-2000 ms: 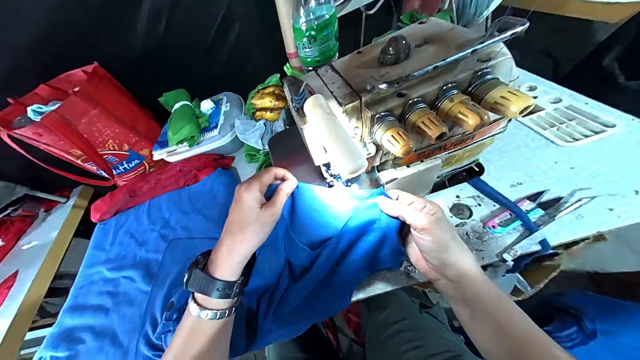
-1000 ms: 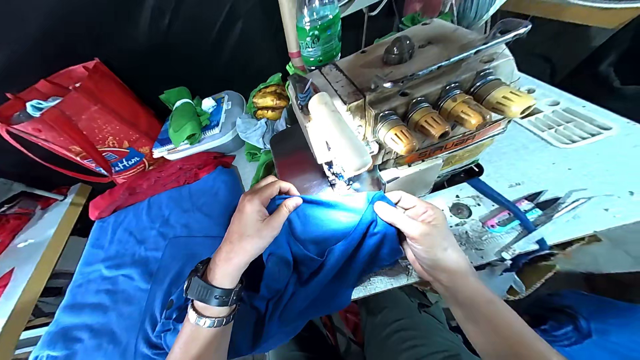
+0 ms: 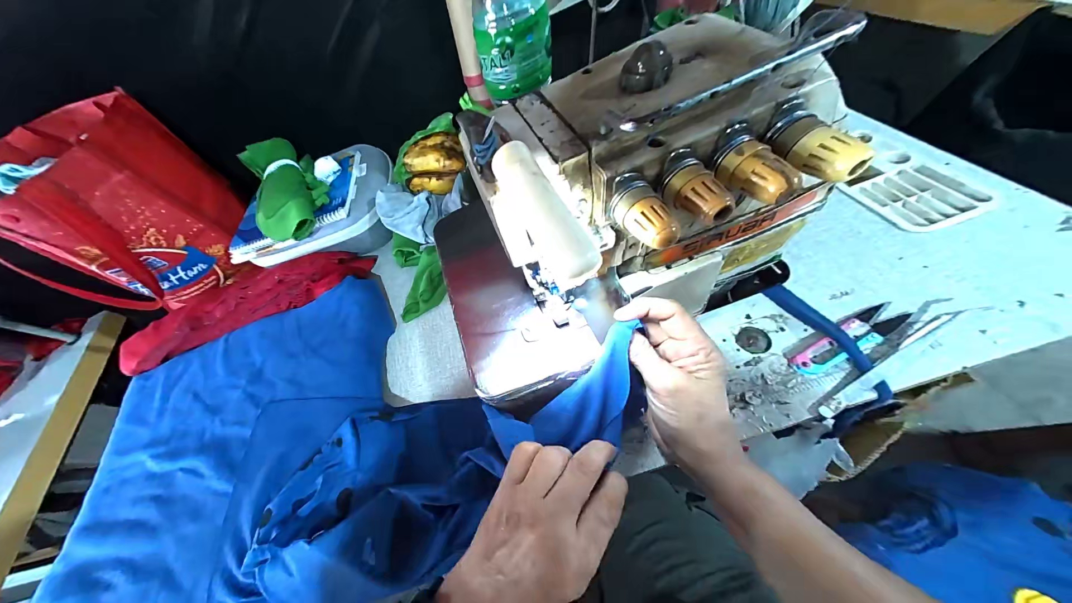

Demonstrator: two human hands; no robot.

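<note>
An overlock sewing machine [image 3: 695, 126] with amber tension knobs stands ahead of me, its lamp lighting the presser foot [image 3: 557, 310]. Blue fabric [image 3: 586, 402] hangs over the near edge of the machine's plate, clear of the presser foot. My right hand [image 3: 682, 377] pinches the top edge of this fabric between thumb and fingers, just right of the plate. Lower down, my left hand [image 3: 544, 511] lies back upward on the same fabric, its fingertips curled onto it; the thumb is hidden. More of the blue cloth spreads to the left.
A red bag [image 3: 117, 201] and red cloth [image 3: 251, 301] lie at the left. Behind the plate are a plastic container [image 3: 360, 209] with a notebook, bananas [image 3: 433, 159] and a green bottle [image 3: 512, 50]. Thread snips [image 3: 829, 347] lie on the machine table [image 3: 988, 276] at the right.
Both hands held the fabric edge up by the presser foot before. My left hand has moved down toward me, and the fabric has come away from the foot, uncovering the plate.
</note>
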